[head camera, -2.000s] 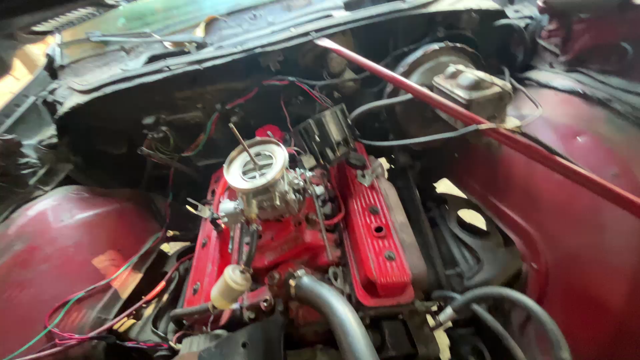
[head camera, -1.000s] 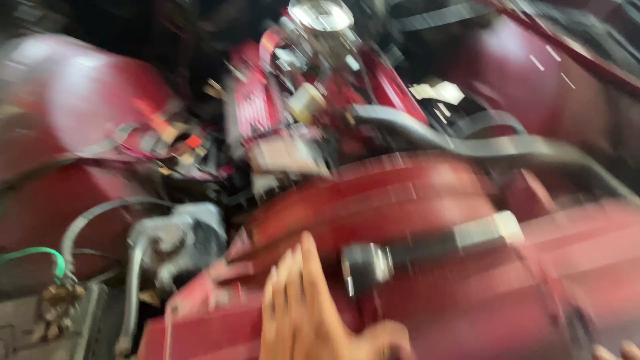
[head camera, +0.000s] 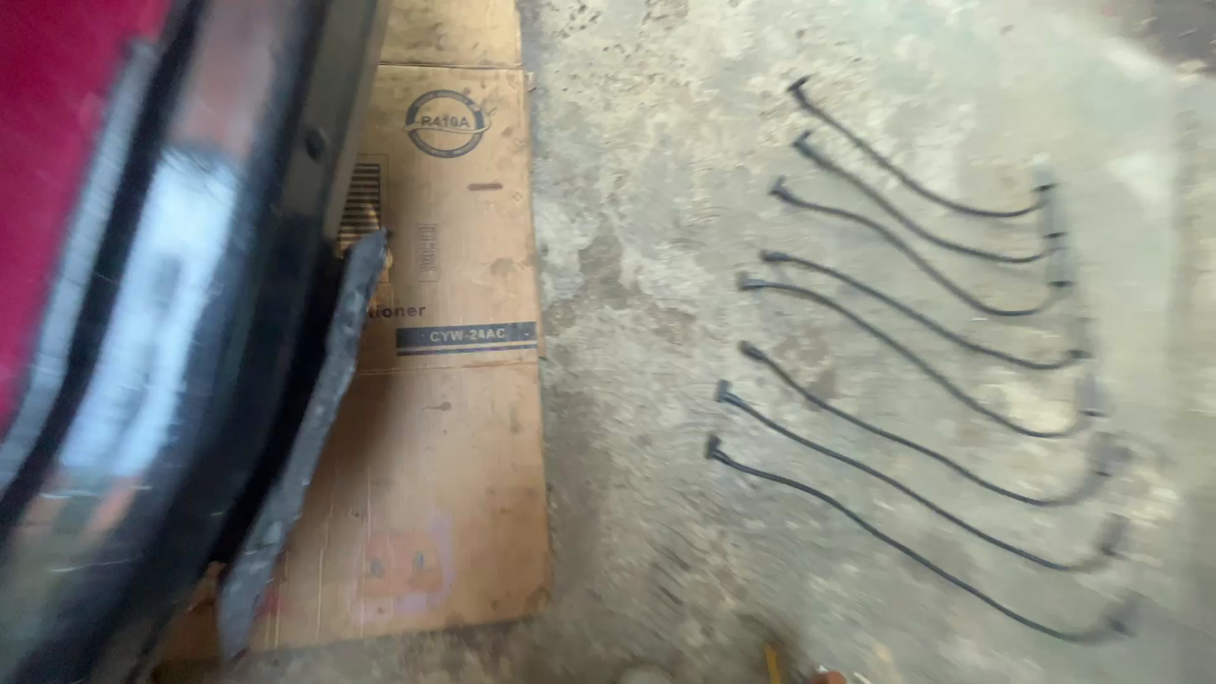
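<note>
Several black spark plug wires (head camera: 883, 361) lie apart from one another in a slanting row on the concrete floor, at the right of the head view. Each has an angled or straight boot at its left end, and their right ends are blurred. Neither my left hand nor my right hand can be made out. A small skin-toned shape shows at the bottom edge, too cut off to identify, beside a thin yellow thing (head camera: 773, 663).
A car's dark bumper (head camera: 190, 313) and red bodywork (head camera: 66, 142) fill the left side. A flattened cardboard box (head camera: 456, 456) with printing lies on the concrete floor (head camera: 646, 380), partly under the bumper. A torn grey strip (head camera: 304, 446) hangs along the bumper's edge.
The view has swung from the engine bay to the floor. A hand with spread fingers, seen over the red front panel one second ago, is out of sight.
</note>
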